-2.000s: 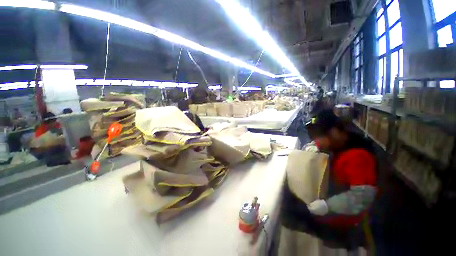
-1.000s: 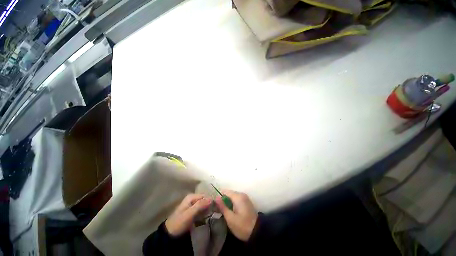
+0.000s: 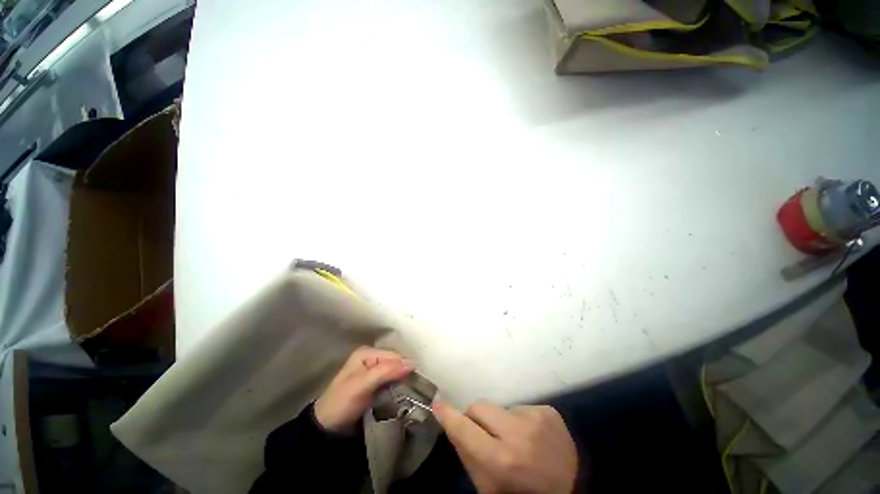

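A beige fabric bag (image 3: 261, 376) with a short yellow edging (image 3: 335, 281) lies over the table's near edge. My left hand (image 3: 365, 386) pinches a folded part of it. My right hand (image 3: 507, 446) holds a thin metal shaft (image 3: 418, 402) whose tip is at a small opening in the fold. The tool's handle is hidden in my right fist. A small light shape shows at the opening; I cannot tell what it is.
A white table (image 3: 386, 174) bears a bag stack (image 3: 656, 39) at the far right and a red and grey pot (image 3: 825, 217) at the right, with a brown stick (image 3: 811, 265) beside it. An open carton (image 3: 121, 232) stands left. More bags (image 3: 796, 405) hang below the right edge.
My view has turned down from the hall to the table. In the last second my right hand has turned, hiding the green handle, and the metal shaft now points left into the fold.
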